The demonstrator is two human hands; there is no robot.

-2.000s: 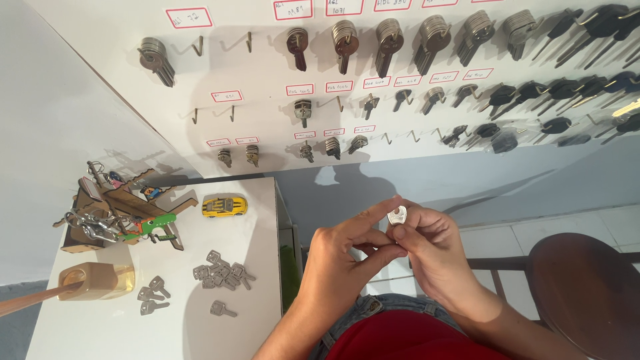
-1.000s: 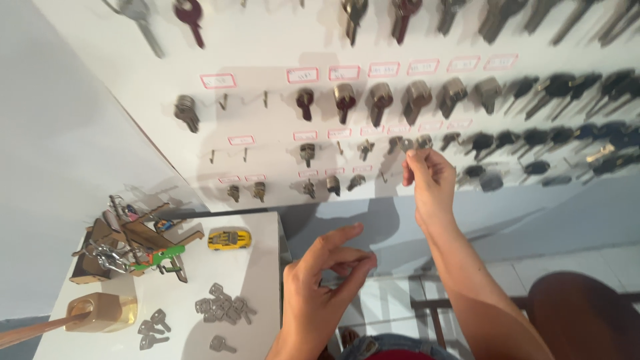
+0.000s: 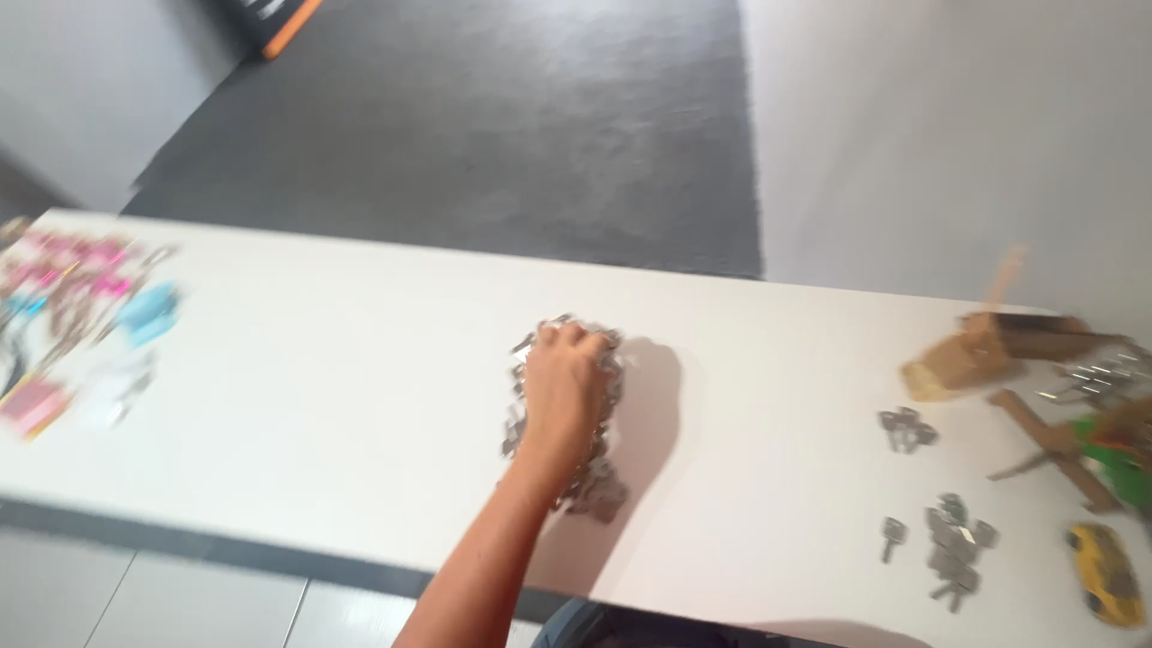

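My left hand (image 3: 567,387) reaches over a pile of metal keys (image 3: 601,490) in the middle of the white table (image 3: 360,360). Its fingertips touch the keys near the far end of the pile, palm down. Blur and the hand itself hide whether any key is gripped. My right hand is out of view. To the right of the pile lie a small group of loose keys (image 3: 907,429), a single key (image 3: 892,538) and a larger cluster of keys (image 3: 956,549).
A yellow toy car (image 3: 1105,574) is at the right front, near a green piece (image 3: 1116,459) and a brown holder (image 3: 1048,337) with metal items. Pink and blue items (image 3: 148,312) lie at the far left. A grey panel (image 3: 495,135) stands behind the table.
The view has swung left from the wall of hanging keys to the table. My left hand is now at the key pile; my right hand, earlier raised at the hooks, has left the view.
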